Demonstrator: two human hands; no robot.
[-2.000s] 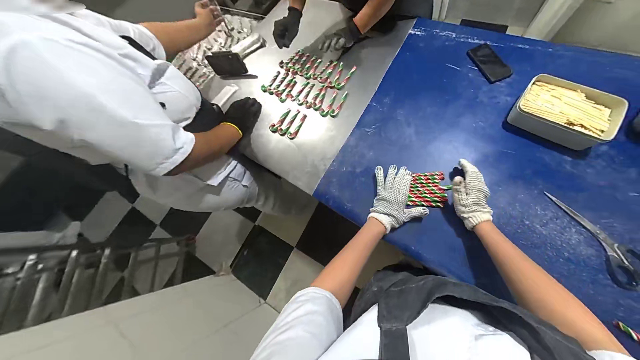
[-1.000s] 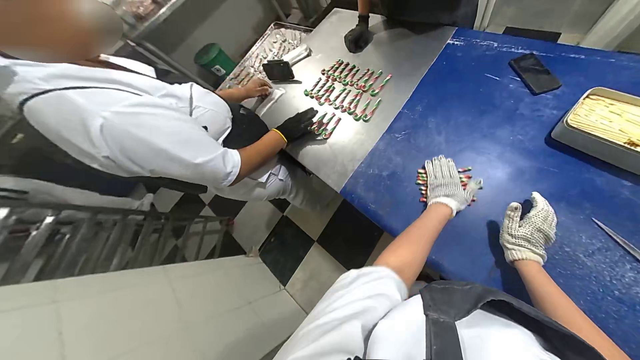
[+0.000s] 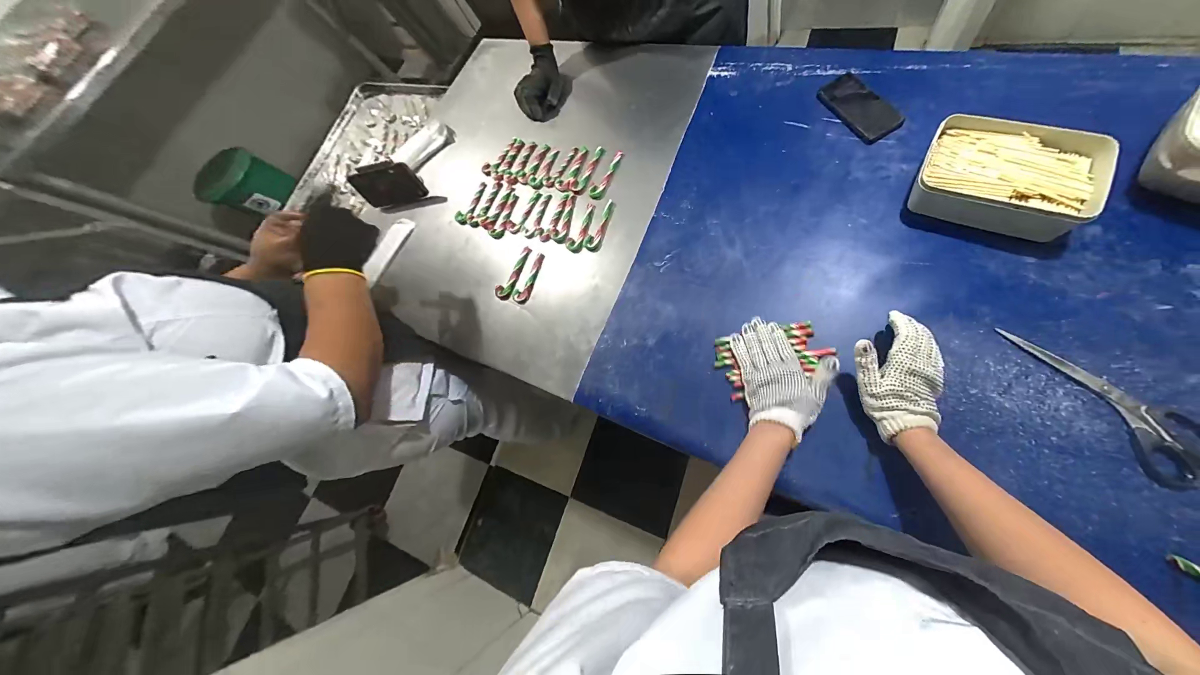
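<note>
Several red, green and white striped candy sticks [image 3: 800, 332] lie side by side on the blue tabletop. My left hand [image 3: 773, 373], in a white knitted glove with dotted grip, lies flat on top of them, fingers apart, and hides their middles. To its right, my right hand [image 3: 902, 377] rests on its edge in a matching glove, thumb away from the fingers, with nothing in it. Scissors [image 3: 1106, 394] lie to the right of my right hand. At the lower right edge shows the end of another striped candy piece [image 3: 1183, 565].
Candy canes [image 3: 539, 216] lie in rows on the steel table [image 3: 469, 328]. A co-worker stands left, another at the far side with a black-gloved hand [image 3: 539, 86]. Beyond my hands are a black phone [image 3: 860, 107] and a tub [image 3: 989, 216] of pale sticks. A tray [image 3: 352, 108] holds wrapped pieces.
Two seconds ago my hands were on either side of the candy sticks; my left hand now covers them and my right is farther off. The left co-worker's black-gloved hand has left the canes.
</note>
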